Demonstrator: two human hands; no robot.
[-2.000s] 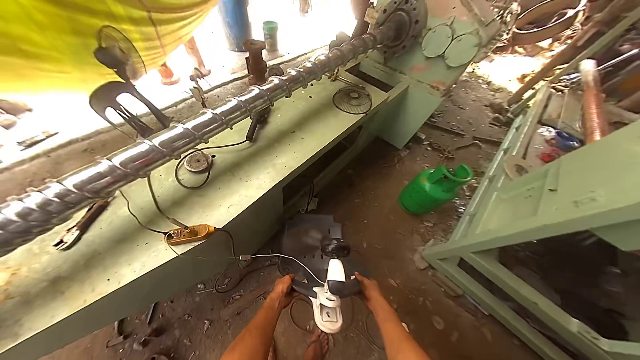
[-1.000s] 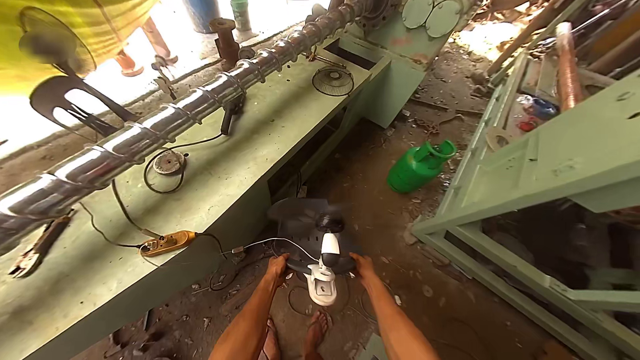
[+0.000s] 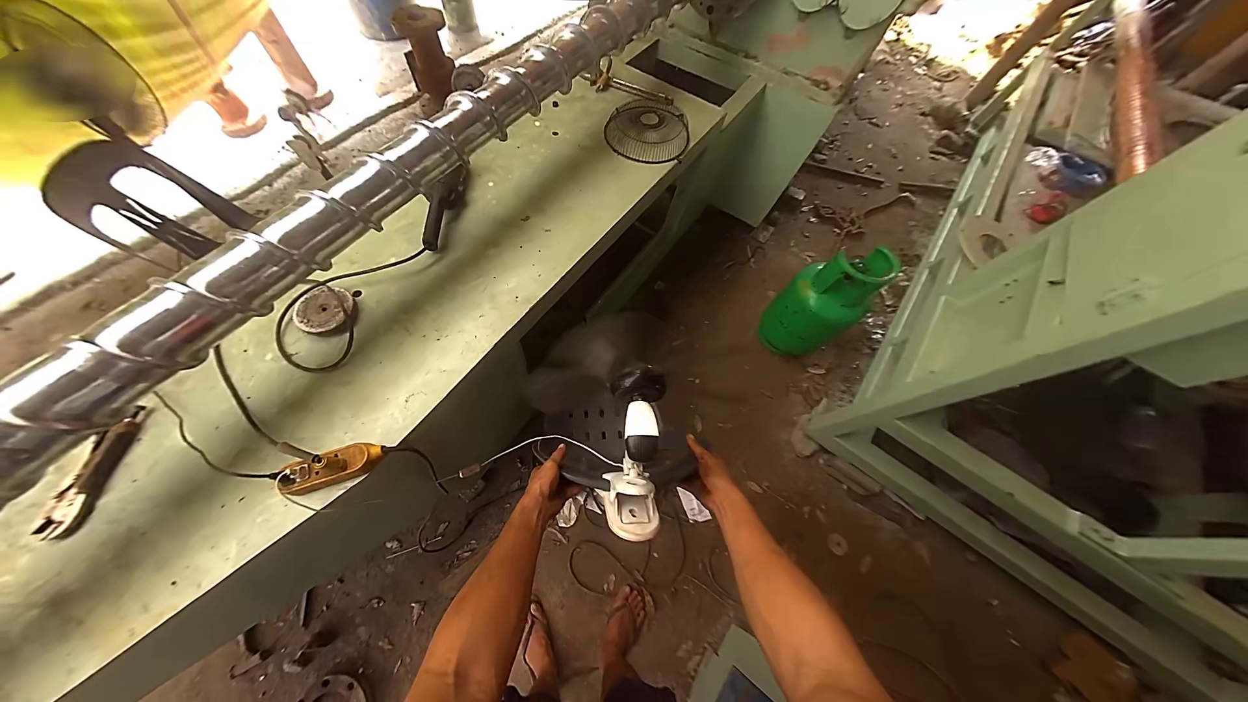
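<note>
A dark plastic stool or chair seat (image 3: 588,429) with holes is in front of my feet; my left hand (image 3: 549,483) grips its left edge and my right hand (image 3: 710,470) its right edge. On it rests a small white electric fan (image 3: 634,497) without a guard, its dark blades (image 3: 597,366) blurred by spinning. A white cord runs left from the fan toward an orange extension socket (image 3: 330,468) on the green bench.
The green metal bench (image 3: 468,283) carries a long shiny screw shaft (image 3: 322,219), locking pliers (image 3: 93,475) and a wire fan guard (image 3: 646,131). A green gas cylinder (image 3: 817,307) stands on the dirt floor. A green metal frame (image 3: 1053,312) is at right. Cables lie near my feet.
The view has shifted somewhat. Both hands keep their hold on the dark seat's sides, with the white fan still on it. The fan's blades look blurred now.
</note>
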